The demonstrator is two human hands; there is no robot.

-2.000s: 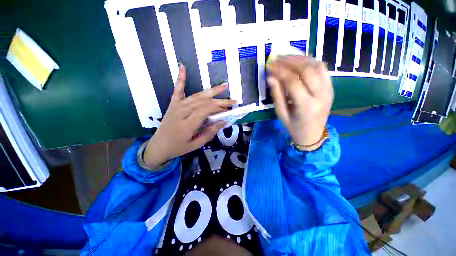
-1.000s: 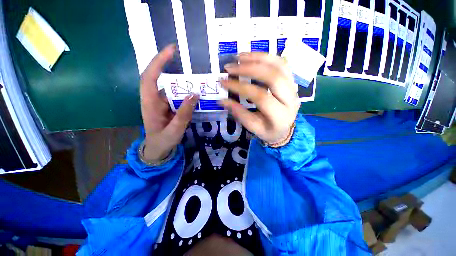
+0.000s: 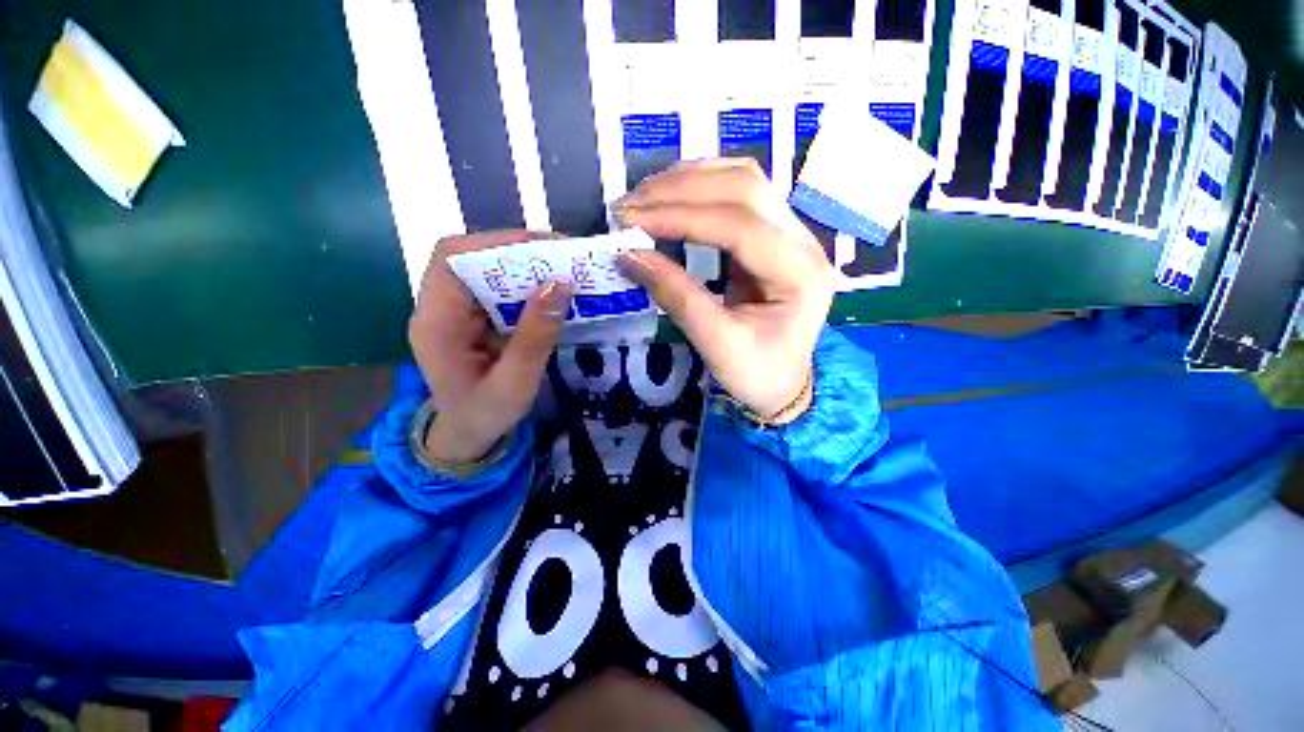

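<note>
My left hand (image 3: 486,336) holds a white label strip (image 3: 551,279) with blue bands and fine print, thumb on its face. My right hand (image 3: 744,279) pinches the strip's right end between thumb and fingers. Behind them a white backing sheet (image 3: 401,143) carries black die-cut pieces (image 3: 559,129) side by side. The right-hand pieces are crossed by white labels with blue bands (image 3: 745,132); the two leftmost black pieces are bare. A white pad with a pale blue edge (image 3: 861,172) lies tilted on the sheet, right of my right hand.
A yellow-and-white piece (image 3: 103,115) lies at the table's left. A finished sheet (image 3: 1037,200) and a narrow label sheet (image 3: 1204,165) lie right. Black panels sit at the far right (image 3: 1253,272) and far left (image 3: 50,386). Cardboard boxes (image 3: 1137,601) stand on the floor at lower right.
My right hand has released the pad, which now lies on the sheet. My left hand has lifted the label strip off the sheet, and my right hand has come to its right end.
</note>
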